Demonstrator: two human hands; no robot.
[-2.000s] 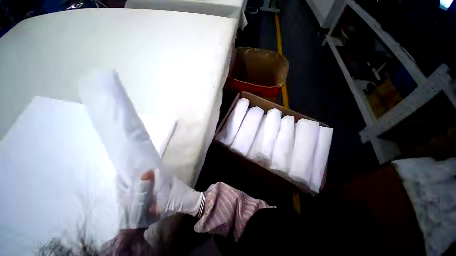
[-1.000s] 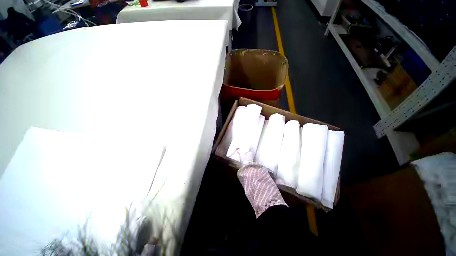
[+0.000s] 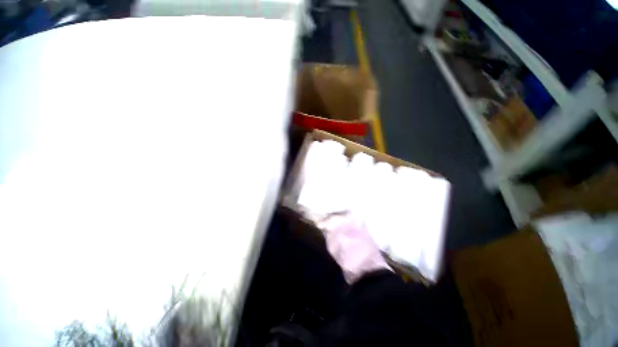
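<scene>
The open brown carton (image 3: pixel 434 173) stands low to the right of the table, with several white paper rolls (image 3: pixel 406 213) lying side by side in it. My right hand (image 3: pixel 326 210) is at the carton's near left side, over the leftmost rolls; the white glove merges with the overexposed paper, so its fingers and grip cannot be made out. The pink sleeve (image 3: pixel 356 247) shows behind it. A blurred dark shape behind hair at the bottom edge may be my left hand; it cannot be made out. The white sheets on the table are lost in glare.
The white table (image 3: pixel 169 101) fills the left. An open brown bin (image 3: pixel 332 91) with a red band stands beyond the carton. A yellow floor line (image 3: pixel 361 47) runs past it. White shelving (image 3: pixel 467 101) stands at right. A brown cardboard box (image 3: pixel 518 291) and white material (image 3: pixel 583 264) are lower right.
My right hand has moved from over the table to the carton, carrying the roll there. The roll it held is now among the others. The view has shifted and blurred.
</scene>
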